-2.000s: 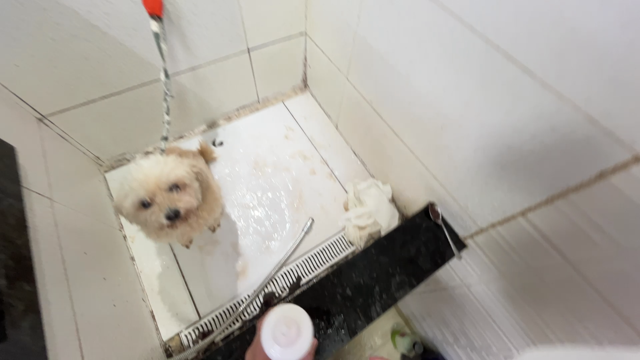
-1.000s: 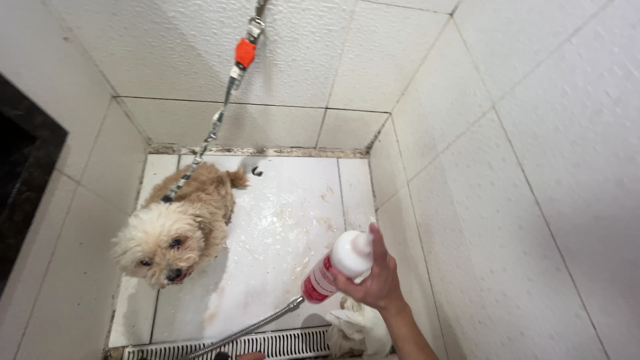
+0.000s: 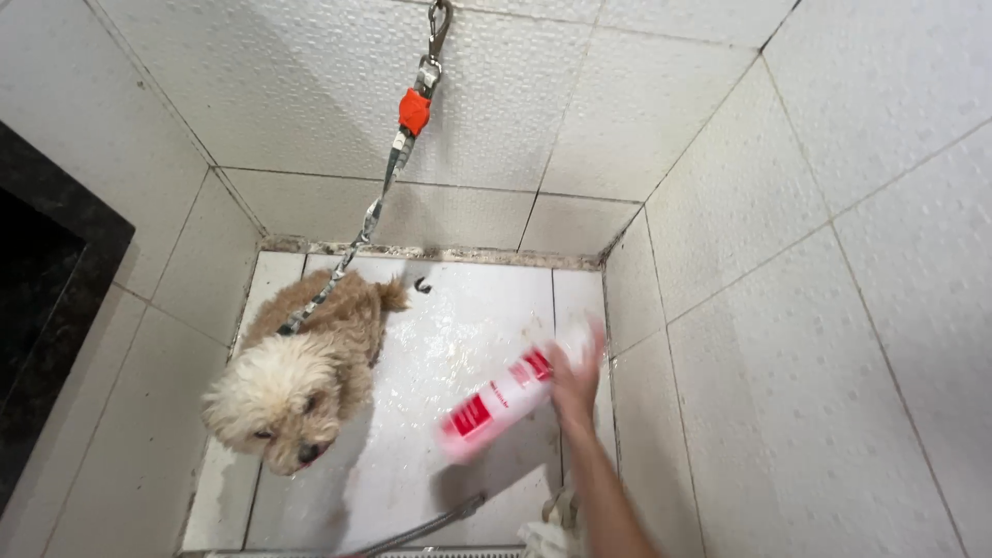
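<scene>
My right hand [image 3: 575,384] grips a white and red plastic bottle [image 3: 496,407] near its top; the bottle is tilted, its base pointing down and left, and is blurred. To its left a small curly-haired dog [image 3: 310,372], cream on the head and tan on the body, sits on the white tiled floor with its head lowered. A patterned leash [image 3: 372,217] with an orange piece [image 3: 415,111] runs from the dog's neck up to a metal snap hook [image 3: 439,31]. My left hand cannot be made out; only a sliver of skin shows at the bottom edge.
A flexible metal hose [image 3: 434,527] lies below the bottle, by a drain grate [image 3: 465,552] at the bottom edge. A whitish cloth [image 3: 546,537] is partly behind my right forearm. Textured tile walls [image 3: 744,194] enclose the wet floor. A black-framed recess [image 3: 93,225] is at left.
Since the last earlier frame, my right hand has tipped the bottle over so that its side shows more. The dog has lowered its head. The view has shifted since the oldest frame.
</scene>
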